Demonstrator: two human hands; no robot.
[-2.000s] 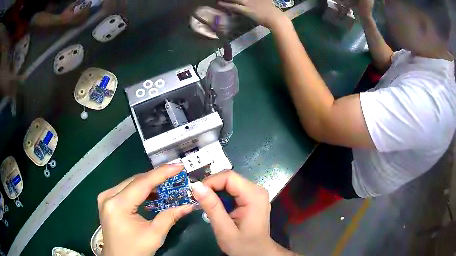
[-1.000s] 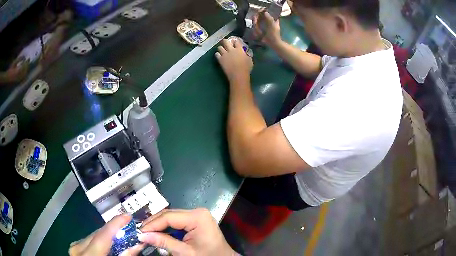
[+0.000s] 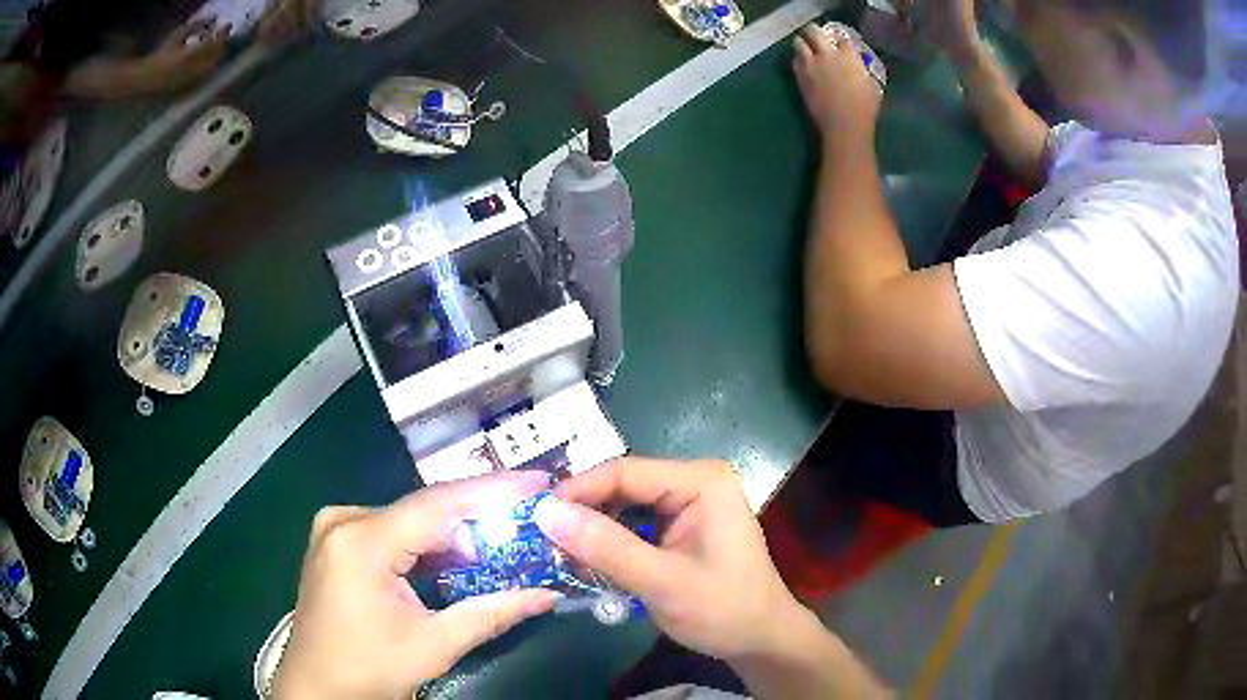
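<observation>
A small blue circuit board (image 3: 503, 558) is held between both my hands at the lower centre, with a bright glare on its upper part. My left hand (image 3: 397, 588) grips it by the left side and lower edge. My right hand (image 3: 684, 547) pinches its upper right corner. A blue battery (image 3: 640, 528) shows partly behind my right fingers. Thin lead wires and a whitish ring (image 3: 610, 607) hang below my right hand.
A silver-white screw feeder (image 3: 472, 315) stands just beyond my hands, with a grey electric screwdriver (image 3: 591, 267) upright at its right. Filled housings (image 3: 171, 332) and empty shells (image 3: 209, 146) lie along the green bench at left. A person in a white shirt (image 3: 1094, 315) sits at right, working.
The view has swung back right after turning left. Housings at left have shifted down and left along the bench. Both my hands still hold the board; the ring now shows below my right hand.
</observation>
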